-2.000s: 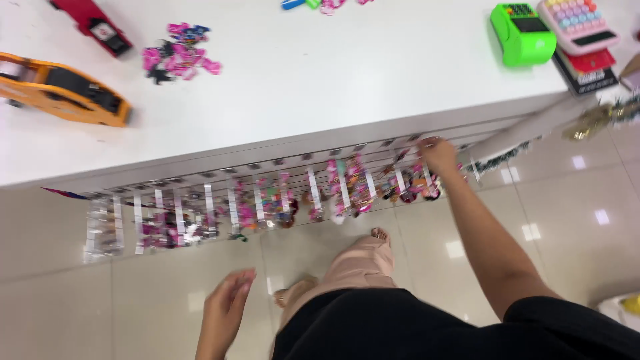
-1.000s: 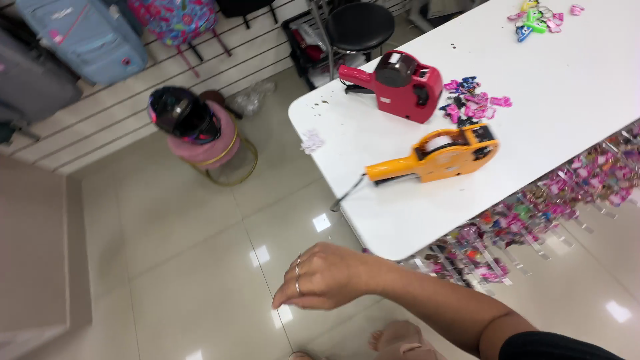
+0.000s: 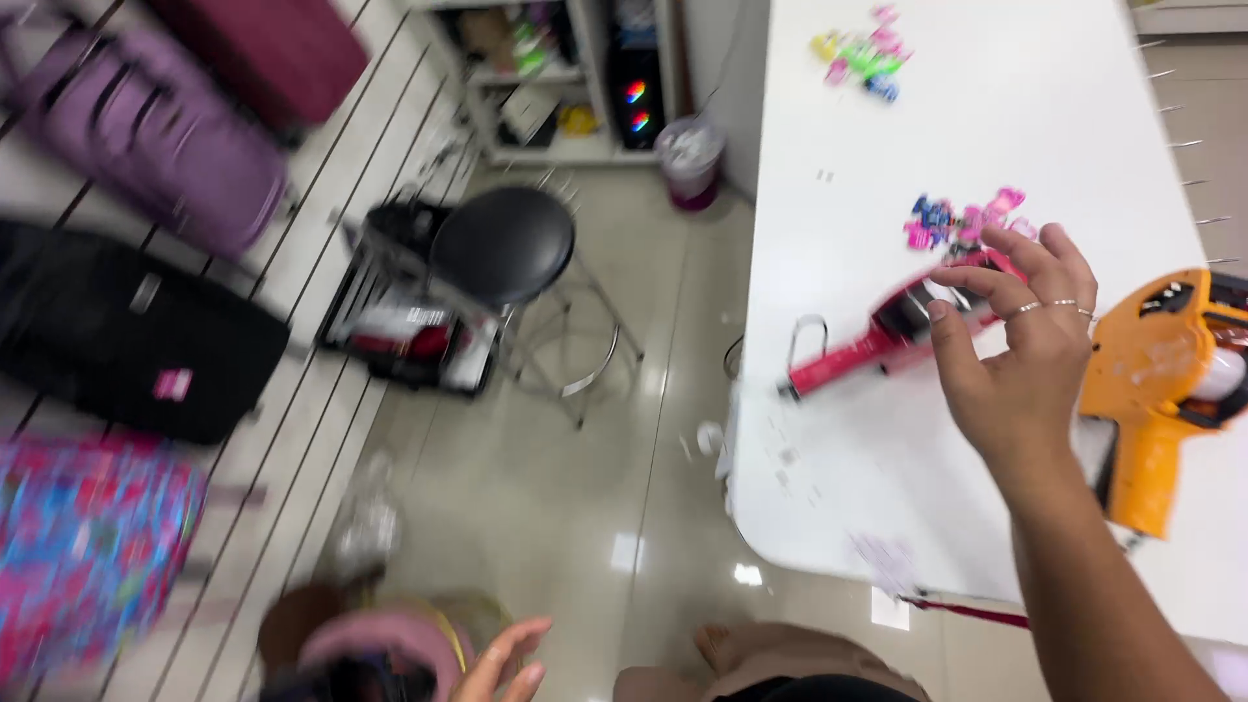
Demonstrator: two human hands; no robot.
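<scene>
My right hand (image 3: 1033,341), with rings on its fingers, is over the white counter (image 3: 877,468), its fingers curved and apart with nothing seen in them. Behind it lies a red handheld price labeler (image 3: 848,361), partly hidden by the hand. An orange price labeler (image 3: 1146,419) lies just right of my right hand. Small pink and dark blue pieces (image 3: 965,219) are heaped beyond the red labeler. Farther up the counter is a heap of green, pink, yellow and blue pieces (image 3: 868,58). My left hand (image 3: 507,668) shows only in part at the bottom edge, fingers apart, near a pink round stool (image 3: 390,639).
A black round stool (image 3: 507,244) stands on the tiled floor beside a black crate (image 3: 419,331). A waste bin (image 3: 692,161) is by the counter's far left side. Suitcases (image 3: 166,146) and a colorful bag (image 3: 88,556) line the slatted wall. Metal hooks (image 3: 1185,144) stick out along the counter's right side.
The view has swung strongly. My right hand, at the hanging packets two seconds ago and over the floor one second ago, is now above the counter by the red labeler.
</scene>
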